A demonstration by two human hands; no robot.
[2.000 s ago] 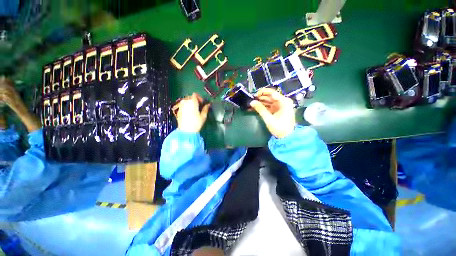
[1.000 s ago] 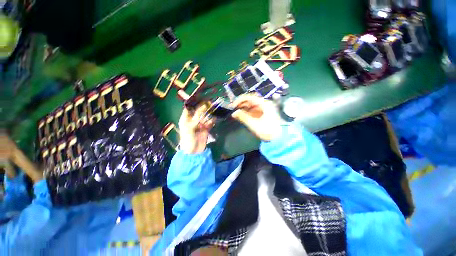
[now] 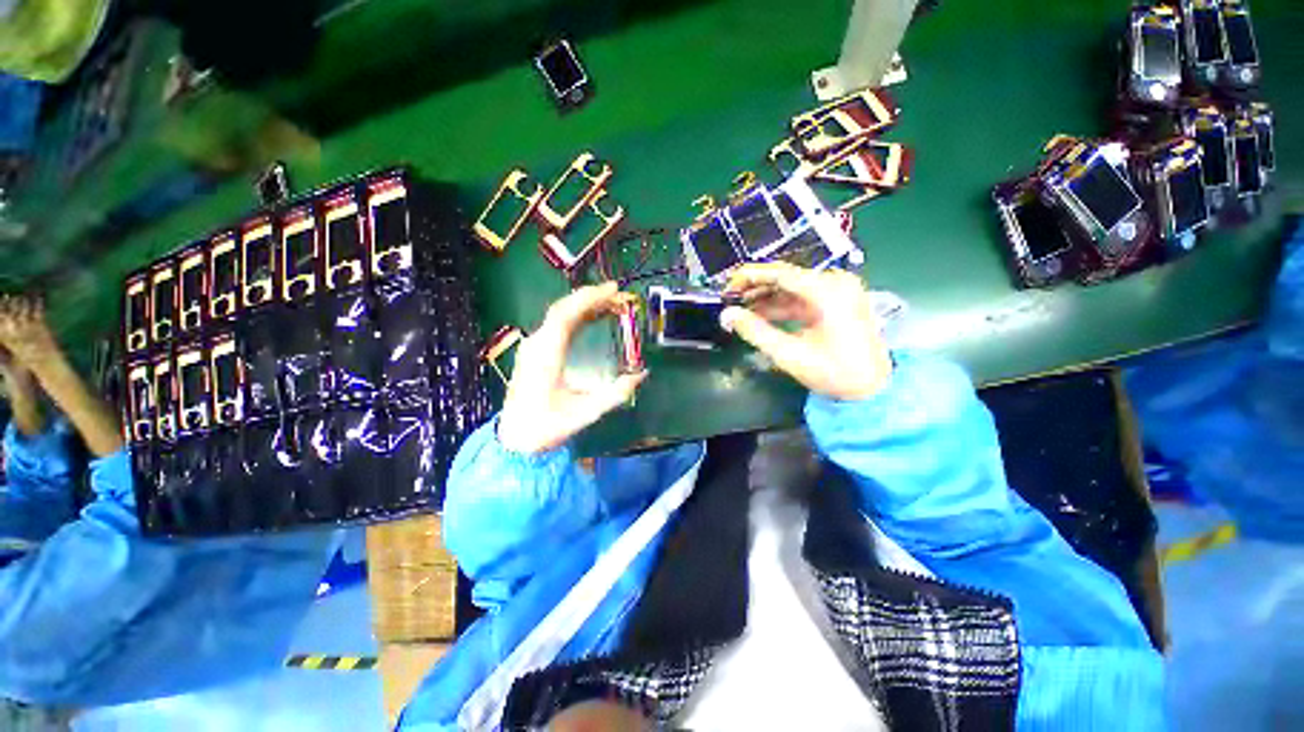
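My left hand (image 3: 572, 369) holds a narrow red-and-gold front housing (image 3: 631, 338) on edge between thumb and fingers. My right hand (image 3: 808, 322) holds a dark LCD module (image 3: 687, 318) with pale edges by its right end. The module's left end is close to the housing; I cannot tell if they touch. Behind my hands lies an overlapping pile of LCD modules (image 3: 759, 226). Loose front housings (image 3: 508, 209) lie behind my left hand, and thin dark reddish pieces (image 3: 629, 255) lie tangled beside them.
A black blister tray (image 3: 329, 458) with rows of units is at left. More housings (image 3: 850, 125) lie by a pale metal post (image 3: 870, 50). Screen assemblies (image 3: 1094, 198) are heaped at right. One dark unit (image 3: 562, 73) lies farther back. Another person's hands (image 3: 43, 343) show at far left.
The LCD module, held at an angle near my left hand a second ago, is now level in my right hand. The housing now shows clearly in my left hand. The camera view has turned.
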